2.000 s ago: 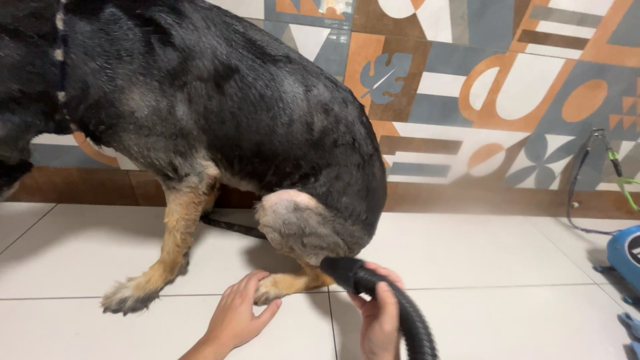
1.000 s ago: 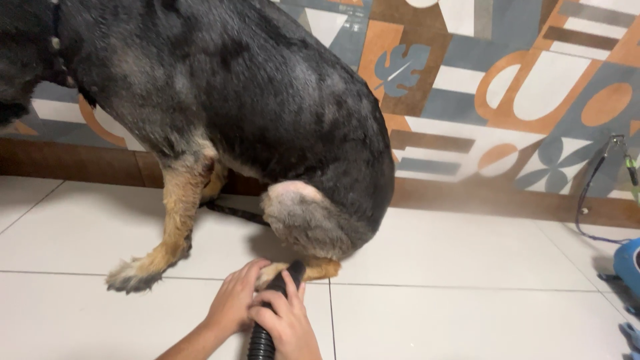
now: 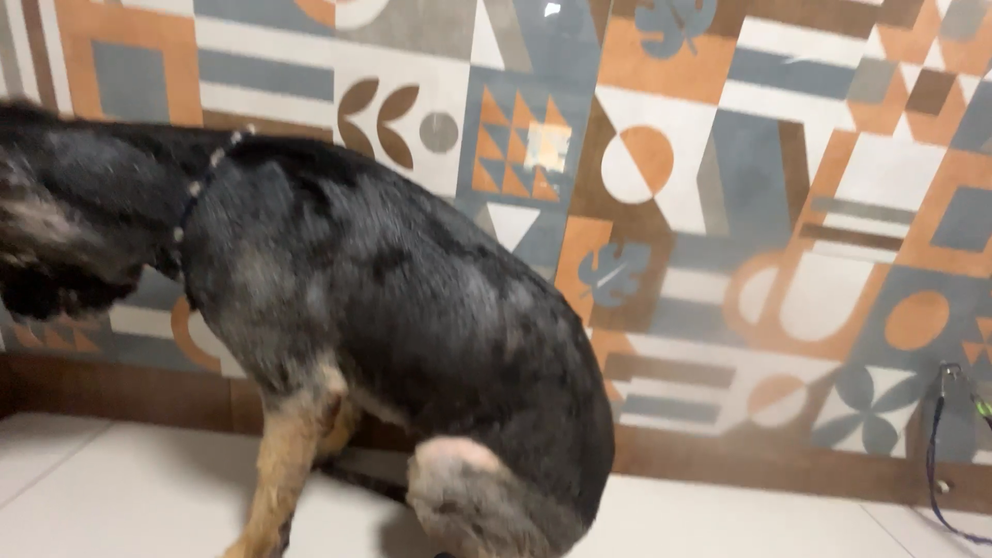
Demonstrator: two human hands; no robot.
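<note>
A black and tan dog (image 3: 449,310) with short fur sits side-on, its head at the left edge. Around its neck runs a dark collar with pale beads (image 3: 194,188). The tan front leg (image 3: 283,473) reaches down to the bottom edge. On the bent hind leg (image 3: 473,504) is a pale pink patch; the hind paw lies out of frame. A small dark tip shows at the bottom edge against this leg; what it belongs to cannot be told. Neither my left hand nor my right hand is in view.
Behind the dog stands a wall of patterned tiles (image 3: 647,167) with a brown skirting (image 3: 697,457). White floor tiles (image 3: 697,519) lie below. At the far right a dark cord (image 3: 936,465) hangs from a metal wall hook, near a green strap (image 3: 983,404).
The view has tilted up, showing more wall and the dog's head. Both hands and the black hose, seen at the hind paw one second ago, are out of sight. The dog still sits.
</note>
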